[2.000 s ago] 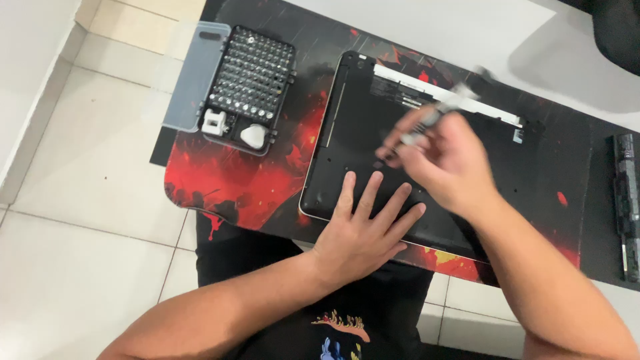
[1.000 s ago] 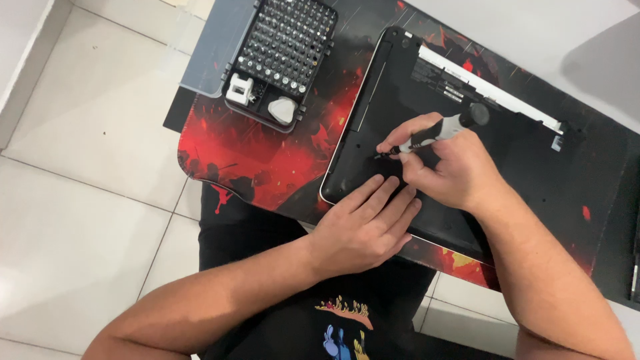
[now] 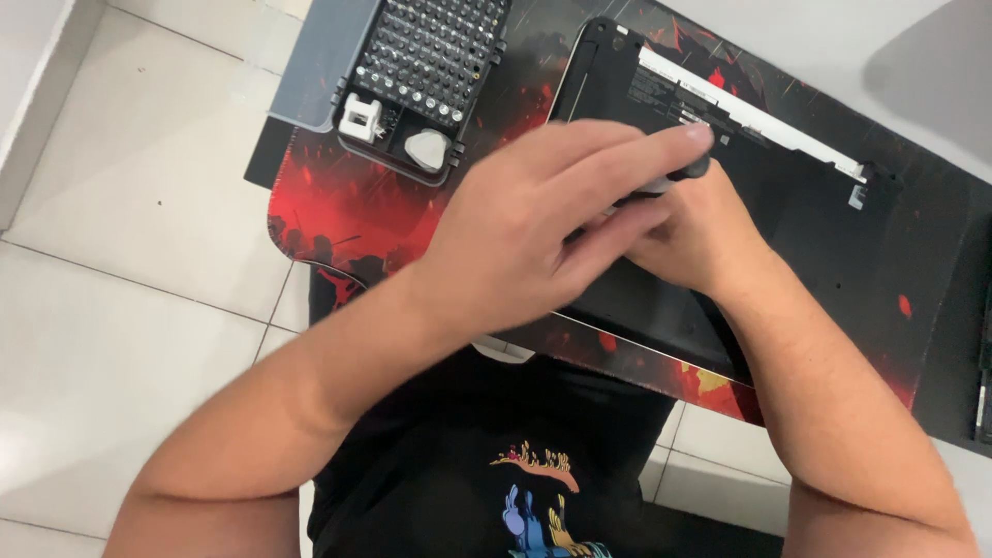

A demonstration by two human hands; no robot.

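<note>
A black laptop (image 3: pixel 790 225) lies underside up on a mat with a red and black print. Above it, my left hand (image 3: pixel 535 225) rests its fingers on the dark end of a screwdriver (image 3: pixel 666 182). My right hand (image 3: pixel 690 232) is partly behind the left and wraps the grey and black handle. The screwdriver's tip and the spot beneath it are hidden by my hands. An uncovered slot with a white strip (image 3: pixel 752 116) runs along the laptop's far edge.
An open bit case (image 3: pixel 422 85) with rows of screwdriver bits, a white block (image 3: pixel 361 118) and a pale pick-like piece (image 3: pixel 427 149) stands on the mat (image 3: pixel 349 201) at the upper left. A dark slim object (image 3: pixel 986 372) lies at the right edge.
My left hand has lifted from the laptop's near edge and come up to the screwdriver's end. My right hand still holds the screwdriver, which it brought down to the laptop earlier.
</note>
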